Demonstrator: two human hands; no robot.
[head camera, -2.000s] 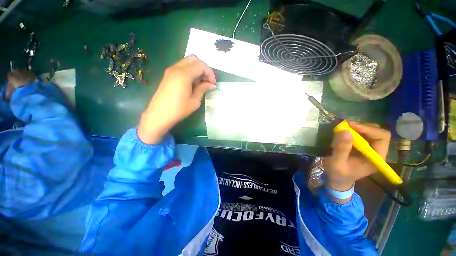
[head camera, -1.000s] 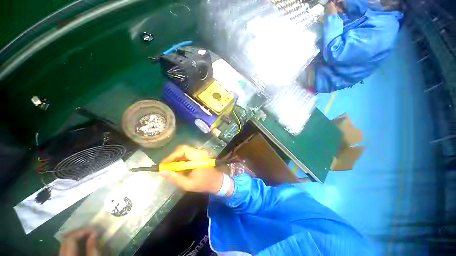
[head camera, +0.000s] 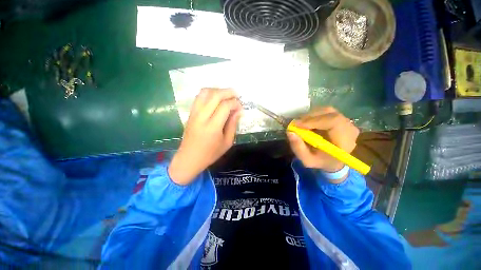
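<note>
My right hand (head camera: 326, 138) holds the yellow soldering iron (head camera: 329, 147) like a pen. Its thin metal tip points left and touches or nearly touches a small dark and silvery workpiece (head camera: 248, 105) on or just above the pale work pad (head camera: 200, 79). My left hand (head camera: 212, 124) is at the workpiece's left side with thumb and fingers pinched together. The fingers hide part of it, and glare blurs its outline, so its exact grip is not clear.
A white strip (head camera: 158, 32) with a dark cluster (head camera: 182, 20), a fan (head camera: 270, 20) and a tip cleaner pot (head camera: 327, 47) lie behind the pad. The blue soldering station (head camera: 416, 47) and clear trays (head camera: 456, 153) are right. Loose small assemblies (head camera: 71, 68) lie left. A blue sleeve (head camera: 26, 153) shows far left.
The view swung right, then back to the pad. The iron's tip has come in beside my left fingertips, which are now over the pad at the workpiece.
</note>
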